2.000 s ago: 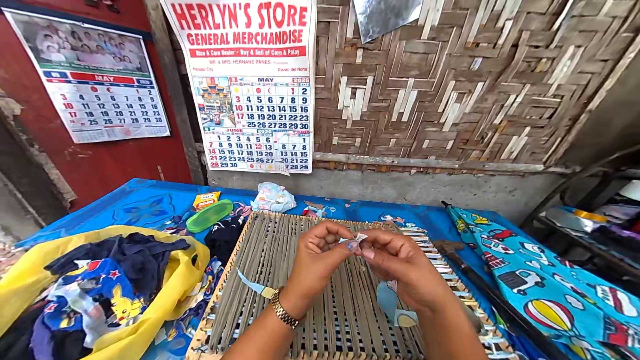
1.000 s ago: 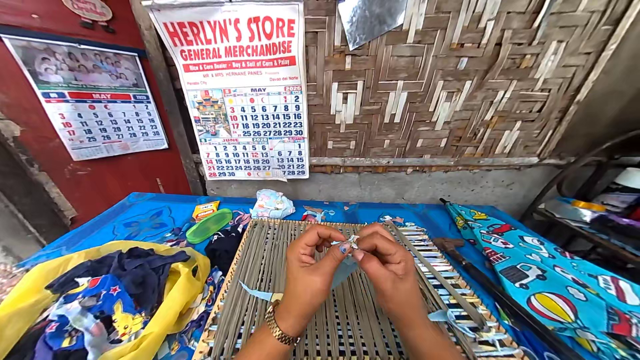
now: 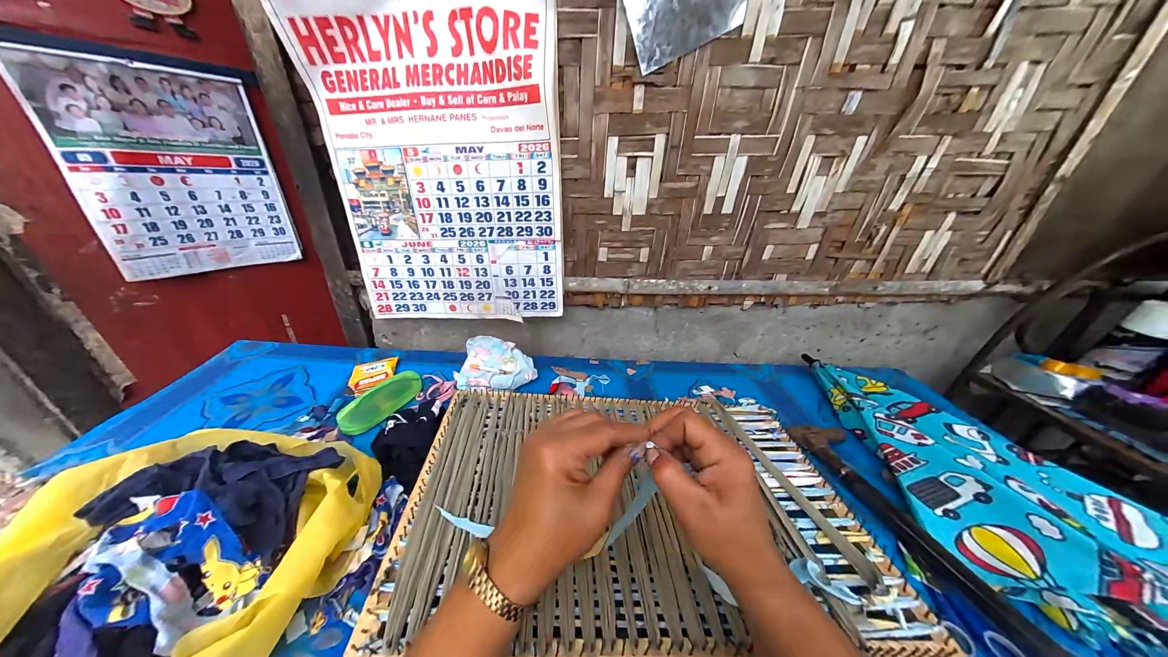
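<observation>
Above the middle of a wooden peg loom frame (image 3: 429, 465) strung with grey-brown fabric strips (image 3: 484, 438), my left hand (image 3: 570, 484) and my right hand (image 3: 707, 484) meet at the fingertips. Both pinch a light-blue fabric strip (image 3: 634, 511), whose gripped part is mostly hidden by the fingers. A gold-coloured watch or bracelet is on my left wrist. Another pale-blue strip end (image 3: 465, 523) sticks out left of that wrist. Looser light strips (image 3: 821, 579) lie on the frame's right side, by my right forearm, over light and dark crosswise strips.
At left, a yellow cloth or bag (image 3: 351, 511) holds fabric scraps beside a green oval object (image 3: 379, 403). A folded diaper-like bundle (image 3: 495, 365) lies behind the frame. To the right are a dark cane (image 3: 912, 538) and a turquoise printed umbrella or cloth (image 3: 1013, 493). Wall calendars hang behind the blue-covered table (image 3: 265, 388).
Both hands stay together at the fingertips over the frame, and they now sit lower in the view than two seconds ago. The blue strip shows more clearly hanging between them.
</observation>
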